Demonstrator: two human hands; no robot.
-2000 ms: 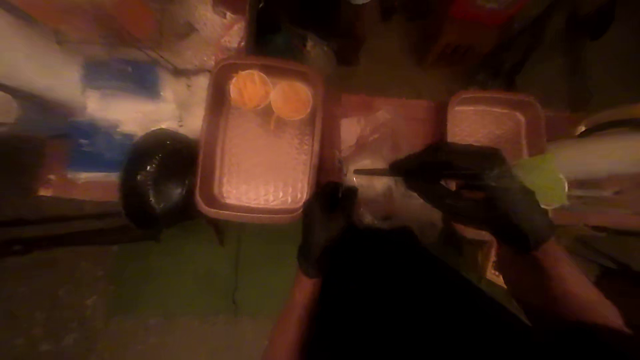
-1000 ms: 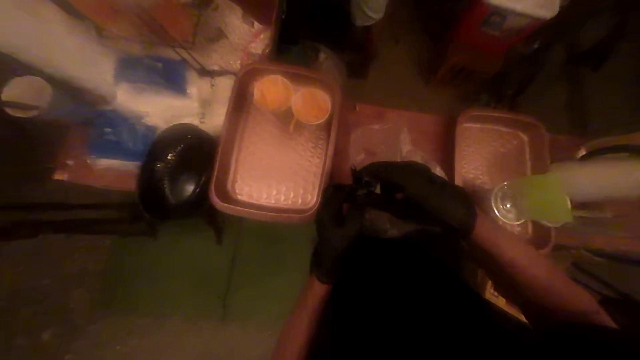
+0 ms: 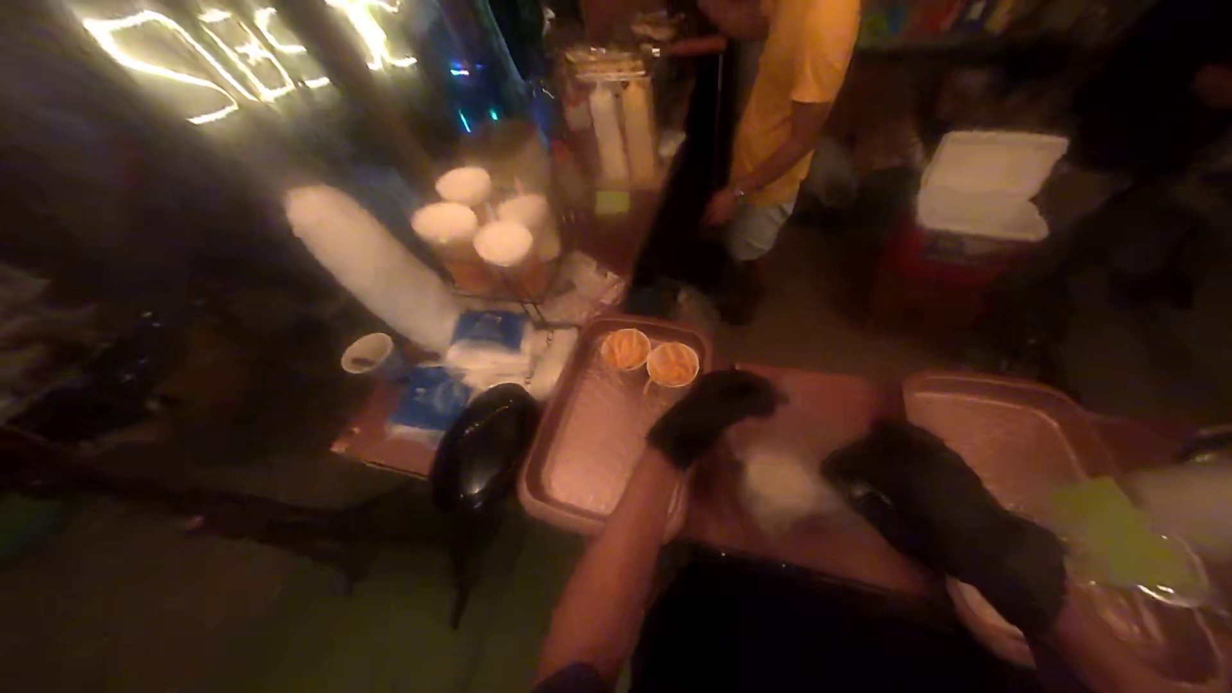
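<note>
My left hand [image 3: 717, 409], in a black glove, reaches over the right edge of a pink tray [image 3: 587, 462]. Two small round cups [image 3: 626, 349] [image 3: 673, 365] with orange contents stand at the tray's far end. My right hand [image 3: 938, 515], also black-gloved, is over the table to the right; whether it holds anything is too blurred to tell. Between the hands lies a blurred whitish thing [image 3: 784, 486]. A second pink tray [image 3: 1001, 423] is beyond my right hand, with a green object [image 3: 1102, 520] and clear cups [image 3: 1169, 577] beside my right wrist.
A shiny black rounded object [image 3: 484, 448] stands left of the tray. Blue-and-white packs [image 3: 489, 332], a stack of white cups [image 3: 371, 265] and several large white-topped cups [image 3: 503, 243] are farther left. A person in a yellow shirt [image 3: 804, 58] stands beyond, with an open white-lidded cooler [image 3: 991, 188] at right.
The hands, close together one second ago, are now apart: the left by the tray's far right side, the right farther right. The view has tilted up.
</note>
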